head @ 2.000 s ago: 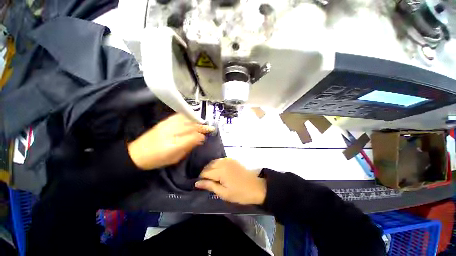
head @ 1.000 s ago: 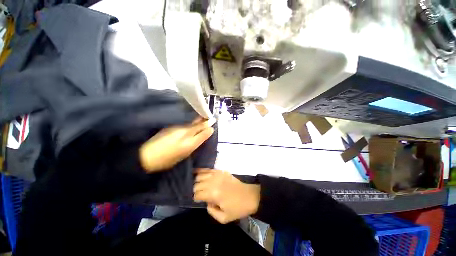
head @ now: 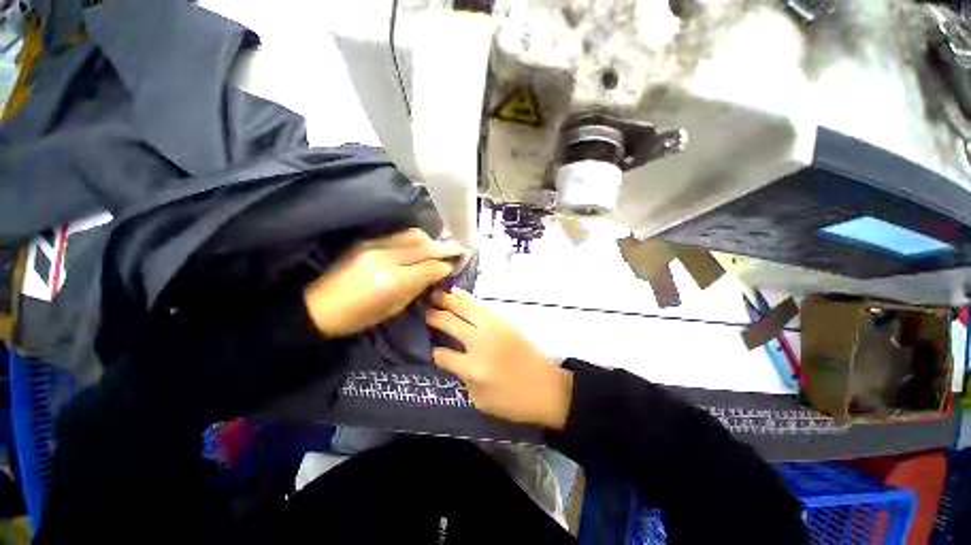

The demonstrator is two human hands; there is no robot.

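A large dark grey garment piece [head: 266, 213] lies folded and bunched left of the needle. My left hand [head: 381, 282] holds its edge, fingertips close to the presser foot [head: 484, 218] of the white sewing machine [head: 681, 96]. My right hand [head: 500, 360] pinches the cloth just below and right of my left fingertips. The fingertips of both hands nearly meet. The exact stitch point is hidden behind the machine's white front cover and my fingers.
The control panel [head: 852, 208] hangs at the right. Brown card strips [head: 662, 268] lie right of the needle, beside an open cardboard box [head: 873, 362]. A ruler-marked edge [head: 772, 420] runs along the table front. A blue basket [head: 852, 502] stands below right.
My right hand has moved up from the table's front edge to the cloth near the foot. My left hand has shifted slightly, and the cloth beside it is bunched higher. The view has shifted.
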